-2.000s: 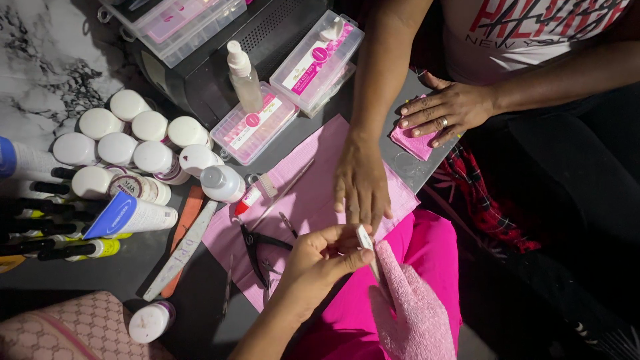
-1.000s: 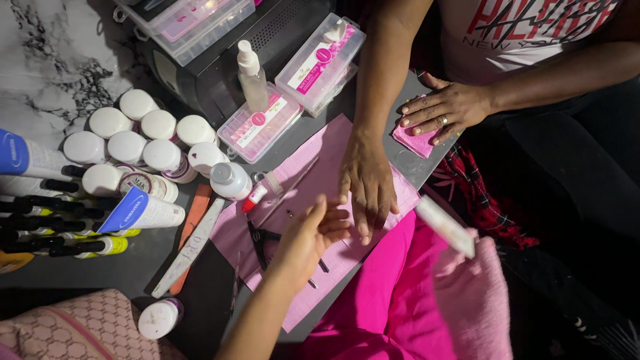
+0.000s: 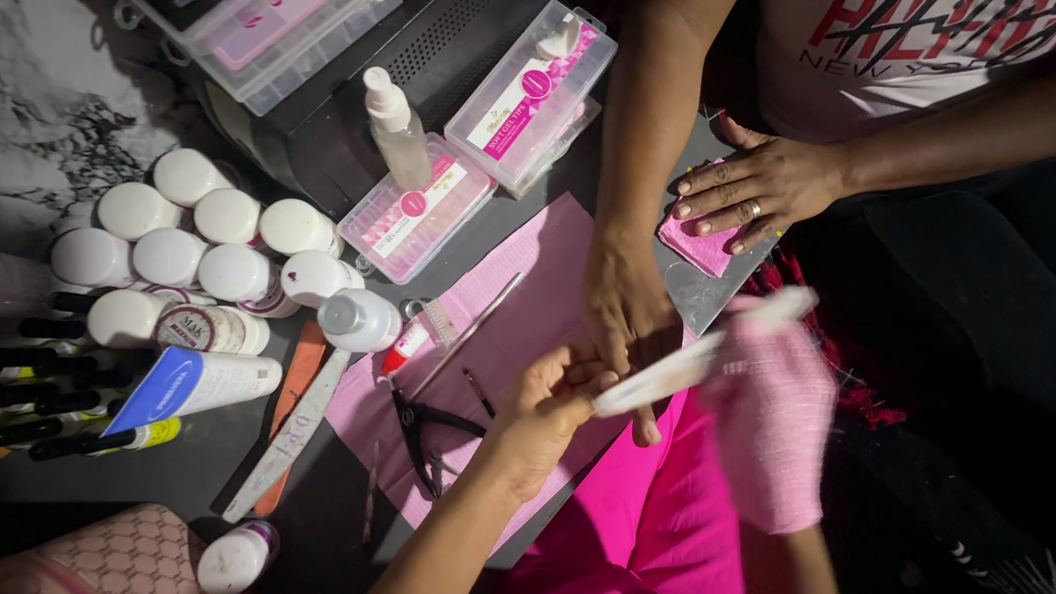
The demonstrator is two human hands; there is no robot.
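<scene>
My left hand [image 3: 549,417], bare, pinches a finger of the other person's hand [image 3: 631,309] over the pink paper towel [image 3: 528,272]. In my right hand [image 3: 771,412], which wears a pink textured glove, is a blurred white nail file [image 3: 668,371]; its near end meets the held fingertip beside my left thumb. The person's other hand [image 3: 734,190], with a ring, rests on a folded pink cloth [image 3: 701,243]. On the towel lie a black-handled nail tip cutter [image 3: 425,425], a slim metal tool [image 3: 470,330], a small nail brush [image 3: 437,322] and a red-capped tube [image 3: 404,351].
White-lidded jars [image 3: 235,272], a blue-and-white tube [image 3: 198,388] and polish bottles crowd the left. Grey [image 3: 289,441] and orange [image 3: 293,404] files lie beside the towel. Clear boxes of nail tips [image 3: 532,99] and a pump bottle [image 3: 396,132] stand behind. A patterned bag [image 3: 124,553] is at bottom left.
My left hand, apart from the person's fingers one second ago, now holds one. My right hand has brought the white file back to the person's fingertips.
</scene>
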